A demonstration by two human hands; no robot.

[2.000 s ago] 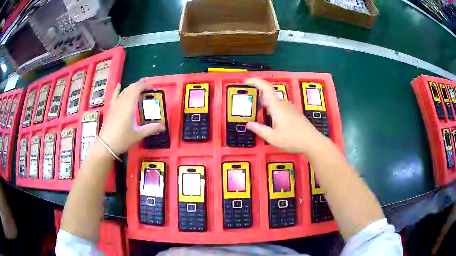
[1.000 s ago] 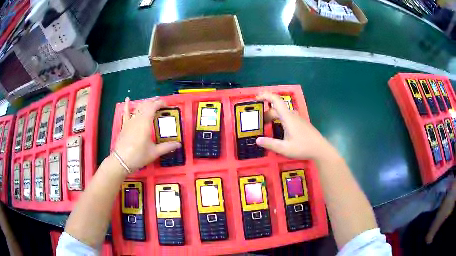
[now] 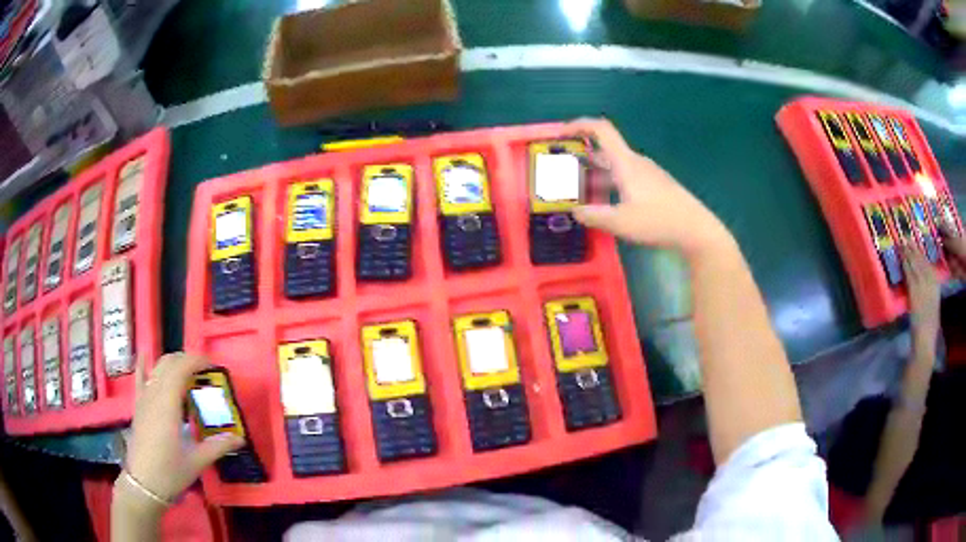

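A red tray (image 3: 424,299) lies in front of me with two rows of keypad phones, yellow fronts up and screens lit. My left hand (image 3: 170,429) grips a phone (image 3: 225,423) by its sides at the near left pocket; the phone is slightly tilted. My right hand (image 3: 646,201) grips a phone (image 3: 557,201) at the far right pocket, thumb and fingers on its right side. Most screens are white or bluish; the phone at the near right (image 3: 580,362) shows a pink screen.
An open brown box (image 3: 365,90) and a yellow stick (image 3: 362,143) lie beyond the tray. A tray of back-up phones (image 3: 148,175) is at left. Another tray (image 3: 871,296) is at right, with another person's hand (image 3: 924,277) over it. A second box (image 3: 694,11) is cut off above.
My left hand has moved from the back row to the near left phone. My right hand has moved to the far right phone. More screens are lit white or bluish.
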